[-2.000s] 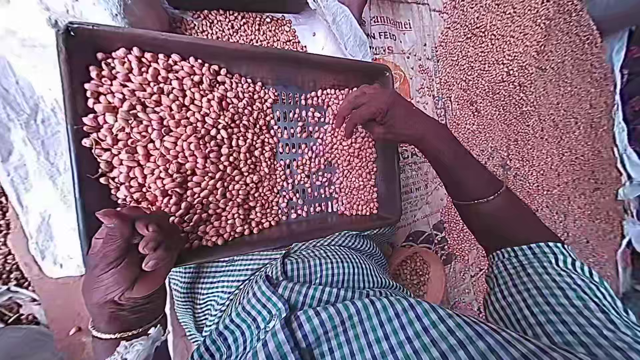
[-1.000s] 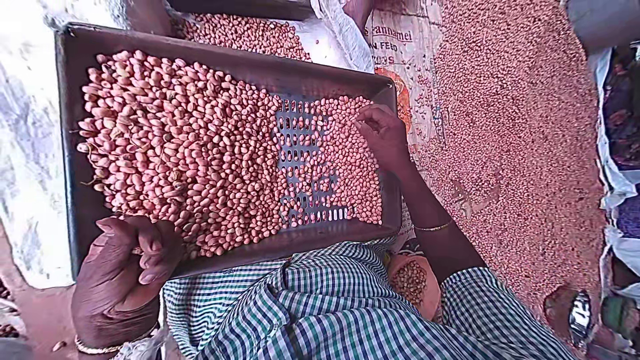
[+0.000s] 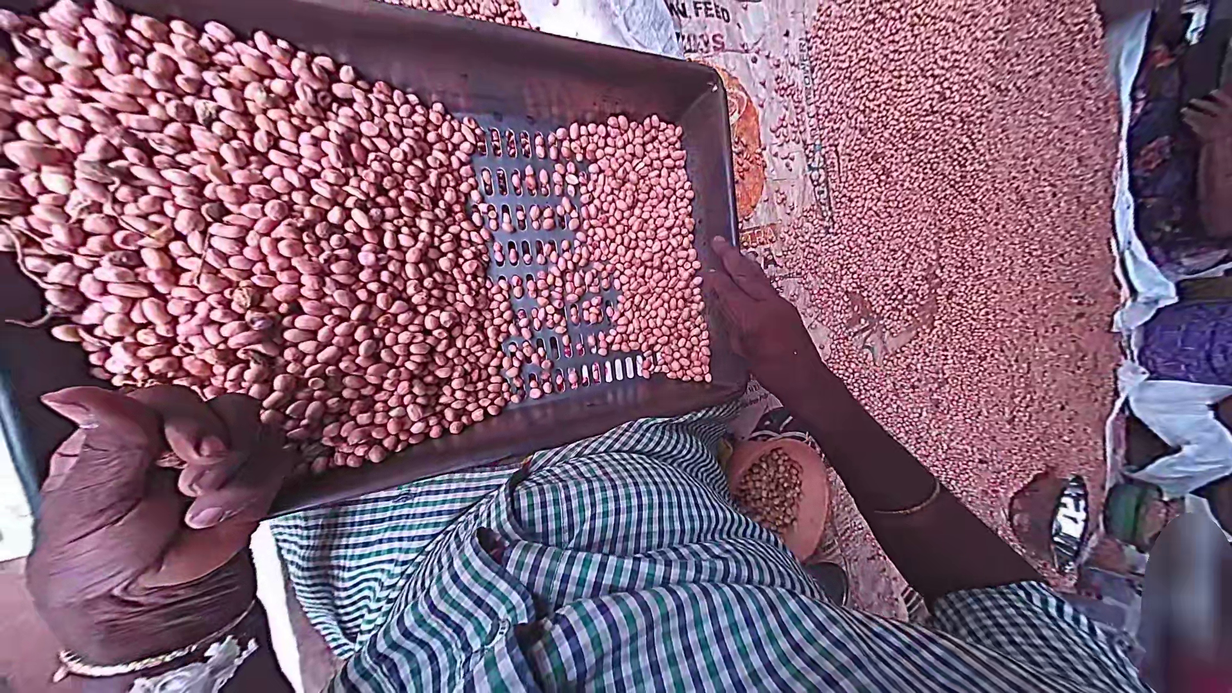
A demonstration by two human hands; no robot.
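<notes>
A dark plastic tray with a slotted bottom (image 3: 616, 72) lies tilted across my lap. Shelled peanuts (image 3: 318, 250) heap its left part, and a smaller band of peanuts (image 3: 650, 241) lies along its right end. Between them the slots show, with some peanuts in them. My left hand (image 3: 164, 491) is at the near left edge, fingers curled over the rim beside the heap; its fingertips hold something too small to make out. My right hand (image 3: 756, 308) rests against the outside of the tray's right wall, the thumb hidden or hard to see.
Peanuts cover the ground (image 3: 972, 192) on the right. A printed sack (image 3: 780, 125) lies beyond the tray's right end. By my lap stands an orange bowl (image 3: 808, 500) with peanuts in it. At the far right are white sheeting (image 3: 1136, 241) and part of another person's hand (image 3: 1211, 120).
My right hand has moved from over the peanuts at the tray's right end to the outside of its right wall. My left hand stays at the near left edge. The view has shifted.
</notes>
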